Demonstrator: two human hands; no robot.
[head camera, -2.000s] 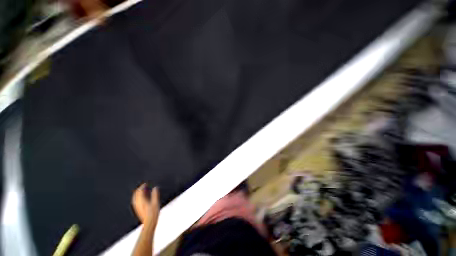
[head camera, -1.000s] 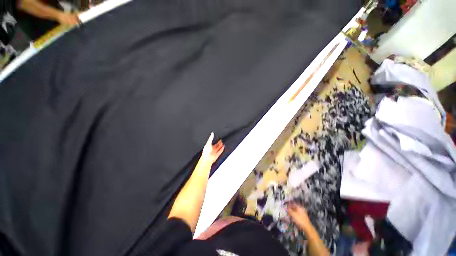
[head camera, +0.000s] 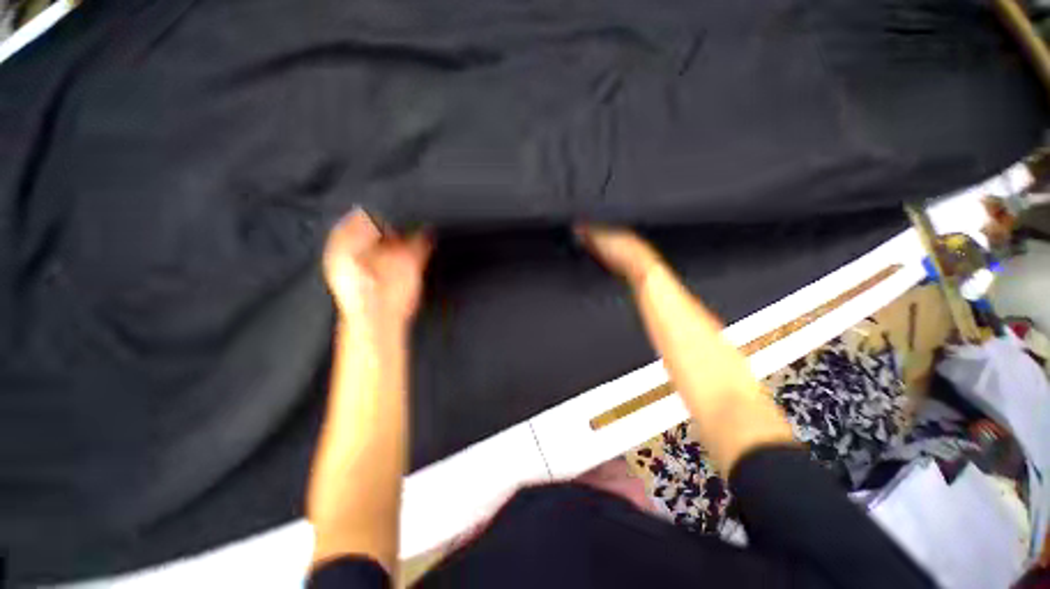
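Note:
A huge sheet of black fabric (head camera: 495, 127) covers the table, rippled in many places. My left hand (head camera: 378, 270) and my right hand (head camera: 613, 247) both hold the fabric's near edge, lifted and folded back from the table's front edge. The fingertips are blurred and partly hidden by cloth. Between and below my hands lies a smooth dark layer of the black fabric lay (head camera: 518, 345). A long yellow-brown wooden stick (head camera: 823, 310) lies on the white table border, passing under my right forearm.
The white table border (head camera: 472, 495) curves along the near side. Narrow strips and blue parts (head camera: 946, 270) cross it at the right. A pole (head camera: 1025, 37) shows at the far right. Scraps (head camera: 846, 397) and pale cloth (head camera: 956, 518) lie on the floor.
Both my hands have moved forward over the table and taken hold of the fabric edge. My right hand was over the floor. The view has turned; the person at the far edge is out of view.

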